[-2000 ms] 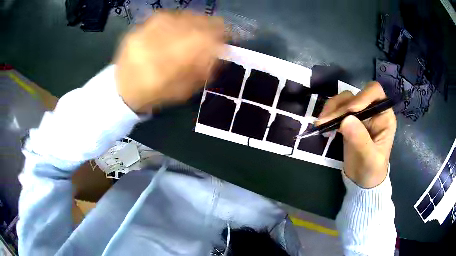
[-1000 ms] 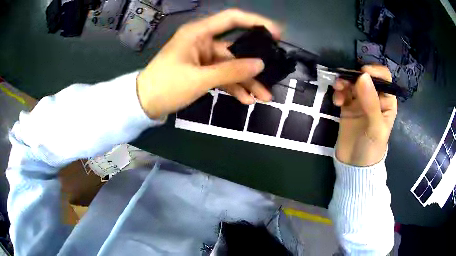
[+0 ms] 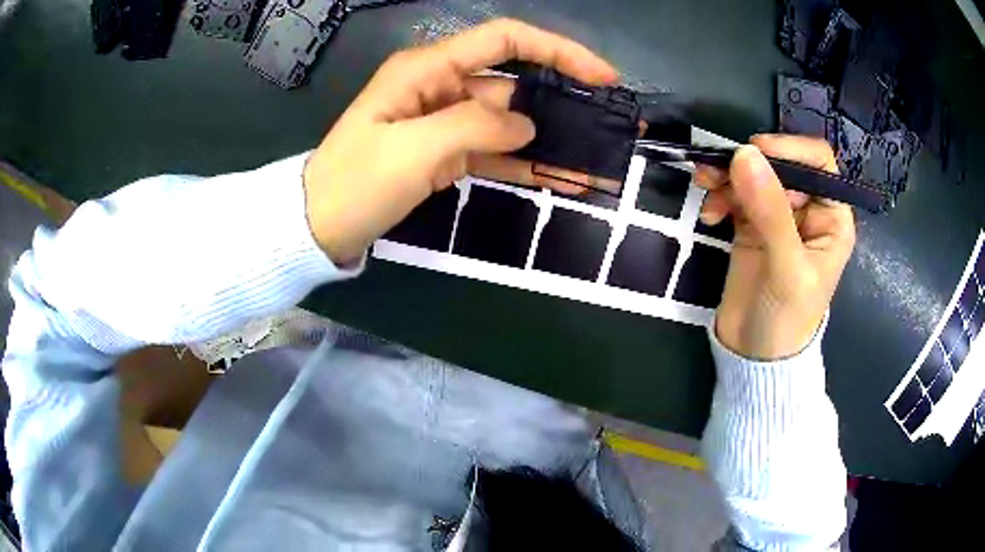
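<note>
My left hand point(image 3: 432, 135) holds a black plastic housing point(image 3: 578, 127) between thumb and fingers, raised over the release liner sheet. My right hand point(image 3: 783, 243) holds black tweezers point(image 3: 799, 176) like a pen; their pale tips point left and meet the housing's right edge. Whether they touch it or grip a pad cannot be told. The white release liner sheet point(image 3: 486, 270) with black adhesive pads lies on the table below both hands, its upper part partly hidden by my left hand and the housing.
Loose housings lie at the upper left point(image 3: 289, 41) and in a pile at the upper right point(image 3: 808, 106). Spare sticker sheets point(image 3: 938, 372) lie at the far right. White scraps point(image 3: 232, 343) and a brown cardboard box point(image 3: 162, 394) are below the table edge at lower left.
My left hand moved from the upper left, first blurred, and now holds the housing over the sheet. The tweezers rose from the sheet's lower row to the housing. The sheet shifted slightly left.
</note>
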